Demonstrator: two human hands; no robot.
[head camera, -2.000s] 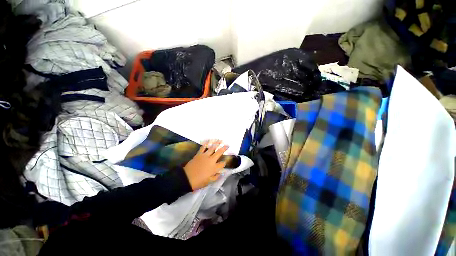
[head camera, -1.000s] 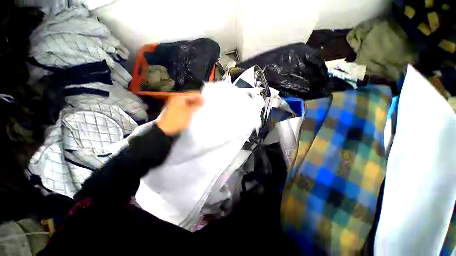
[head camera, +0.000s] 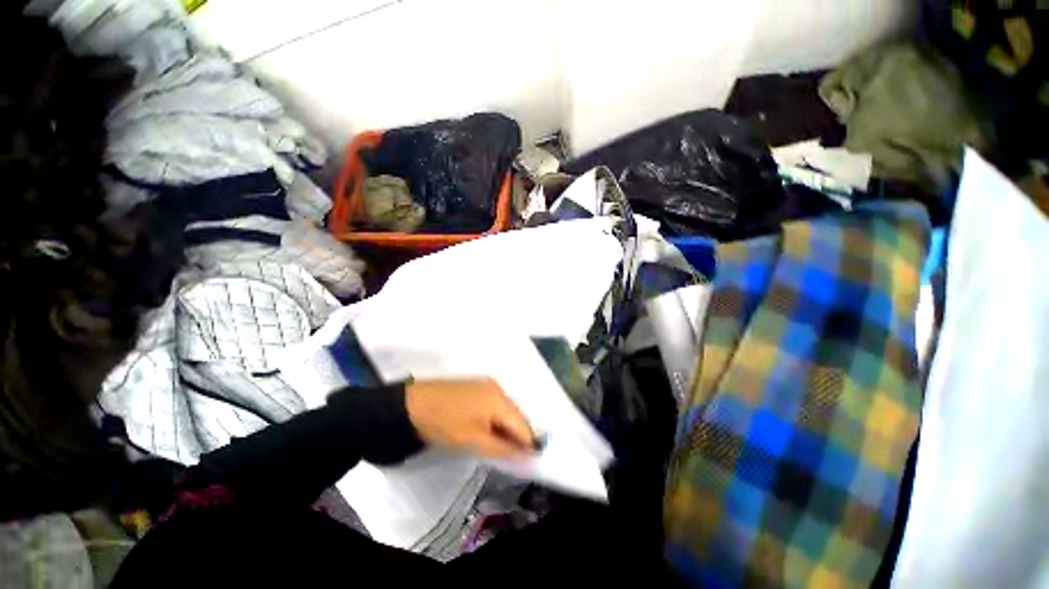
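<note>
My left hand (head camera: 474, 419), in a dark sleeve, is closed on the edge of a white panel (head camera: 564, 443) in the middle of the view. The panel is slightly blurred and folded, with dark checked cloth (head camera: 564, 368) showing beside it. Larger white panels (head camera: 506, 276) lie behind and under the hand. A blue, yellow and black checked piece (head camera: 805, 403) hangs at the right, beside an upright white panel (head camera: 984, 380). My right hand is not in view.
Pale quilted pieces (head camera: 247, 322) are heaped at the left. An orange crate (head camera: 431, 239) with a black bag stands at the wall. Another black plastic bag (head camera: 690, 167) lies right of it. Olive cloth (head camera: 909, 104) is at the back right.
My left hand first lay spread on a checked piece, then lifted a white panel at the crate. Now it is lower and nearer, with a white panel in its fingers.
</note>
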